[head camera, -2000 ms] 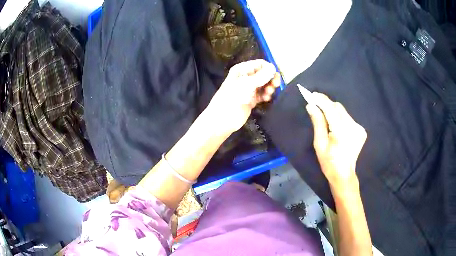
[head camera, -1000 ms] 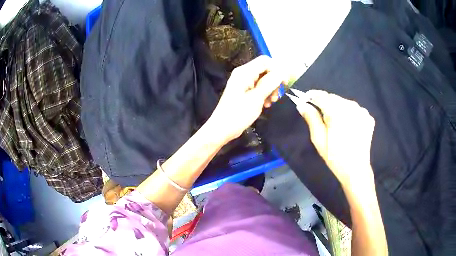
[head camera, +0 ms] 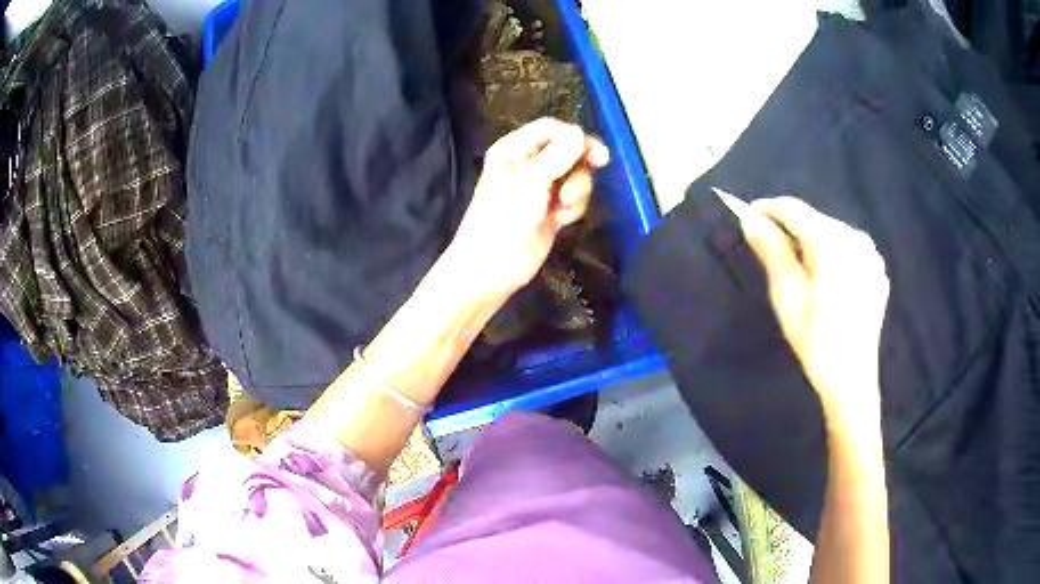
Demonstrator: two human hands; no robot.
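Note:
The dark garment [head camera: 912, 285] lies spread at the right, with small white-printed labels [head camera: 956, 146] on its upper part. My right hand [head camera: 821, 280] holds pale-bladed snips [head camera: 730, 203] over the garment's left edge, the tip pointing up and left. The snips' handle is hidden in my hand. My left hand [head camera: 519, 200] is above the blue crate, apart from the garment and the snips. Its fingers are curled, thumb and forefinger close together. Nothing shows between them; a fine thread there would be too small to see.
A blue crate [head camera: 616, 114] stands in the middle, with brownish patterned cloth [head camera: 530, 86] in it. Another large dark cloth [head camera: 325, 194] lies over its left side. A brown-black checked garment [head camera: 108, 228] is heaped at far left. A white surface [head camera: 684, 80] shows behind.
My left hand has moved left, away from the snips. My right hand has shifted slightly right. The snips' blades, seen apart near my left fingers before, now look like one point.

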